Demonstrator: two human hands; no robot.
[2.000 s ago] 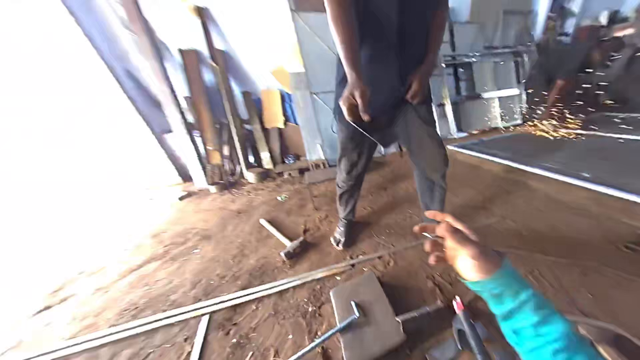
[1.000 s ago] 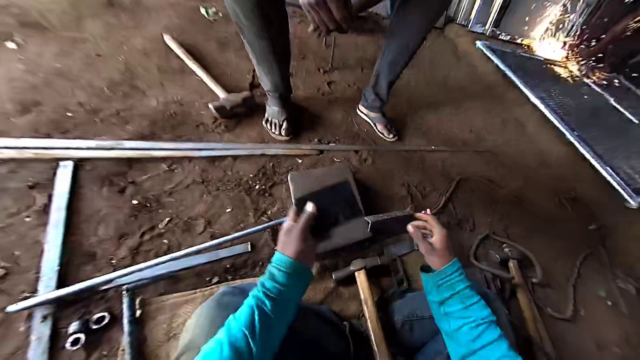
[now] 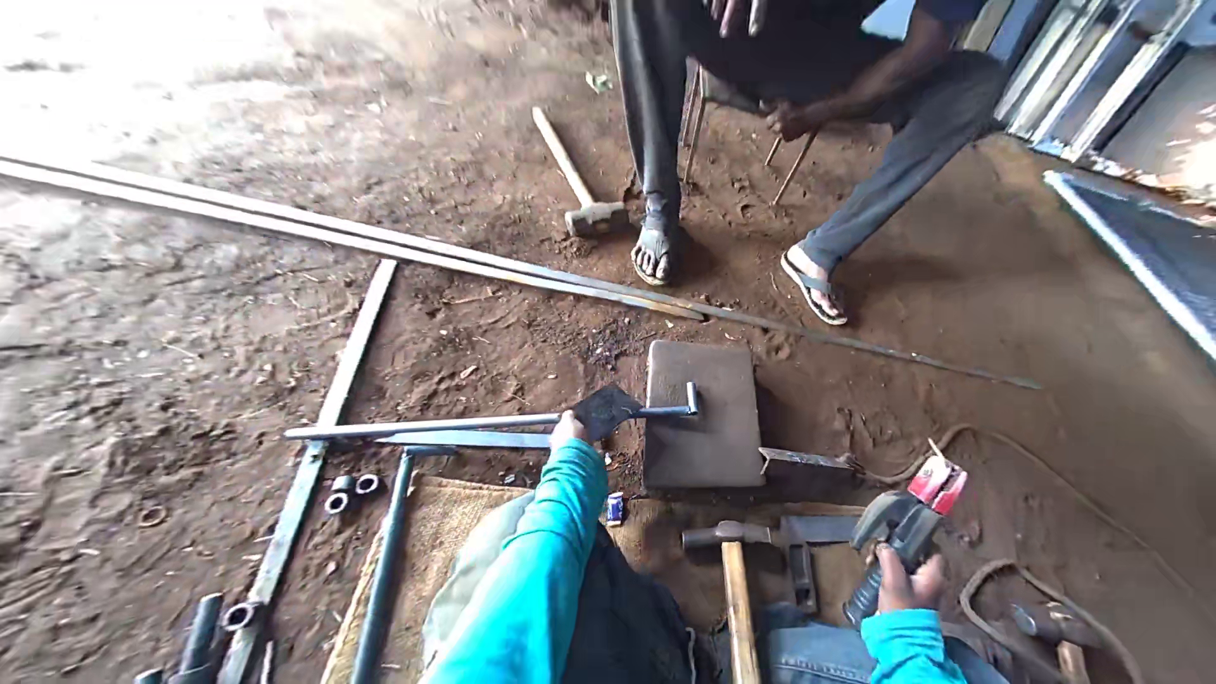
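My left hand [image 3: 570,429] is closed at the dark flat plate [image 3: 606,410], right over the long thin metal rod [image 3: 456,423]; the fingers are partly hidden, so whether it grips the rod too is unclear. The rod's bent end lies over the grey metal block [image 3: 705,456]. My right hand [image 3: 907,578] grips a black-handled tool with red-and-white jaws [image 3: 912,518], which resembles a welding electrode holder or clamp. A short angle-iron piece [image 3: 807,461] touches the block's right side. Near my knees lies a hammer with a wooden handle [image 3: 739,608].
A seated person's sandalled foot [image 3: 815,285] is beyond the block, beside a sledgehammer [image 3: 594,218]. Long metal bars [image 3: 380,237] cross the ground. Short pipe pieces [image 3: 351,489] lie at left, a cable [image 3: 1045,470] at right. Sparks fly near a framed panel [image 3: 1149,247] at upper right.
My left hand has moved left from the block to the plate and rod. My right hand has moved down and now holds the red-jawed tool. The other person, standing two seconds ago, now sits.
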